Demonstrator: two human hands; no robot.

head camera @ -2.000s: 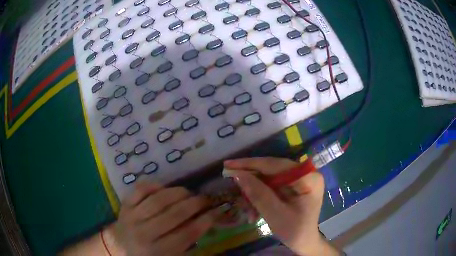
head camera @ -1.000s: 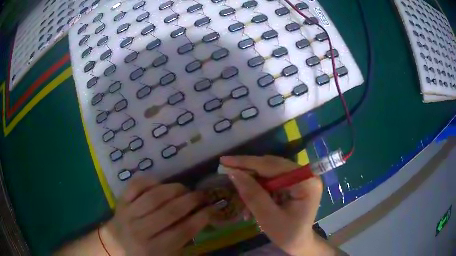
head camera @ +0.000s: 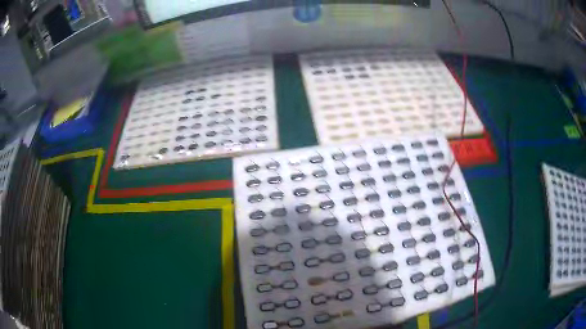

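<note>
The nearest white component tray (head camera: 243, 225) lies on the green mat in front of me, with rows of paired dark-rimmed oval components (head camera: 274, 266) joined by thin strips. One brownish part (head camera: 317, 281) sits among them without a dark rim. A thin red probe lead (head camera: 476, 257) runs down across the tray's right side. A dark cable (head camera: 510, 193) runs to its right. Both my hands, the probe pen and the round fixture are out of the picture.
Two more white trays, left (head camera: 144, 106) and right (head camera: 313, 96), lie behind. Another tray (head camera: 559, 225) is at the right edge. A brown-edged tray stack (head camera: 38, 250) and a blue bin (head camera: 80, 125) with something yellow inside stand at the left. A monitor (head camera: 276, 8) is at the back.
The view has swung up and away, so the tray appears lower and the rear trays and monitor show. My hands and the red probe have left the picture.
</note>
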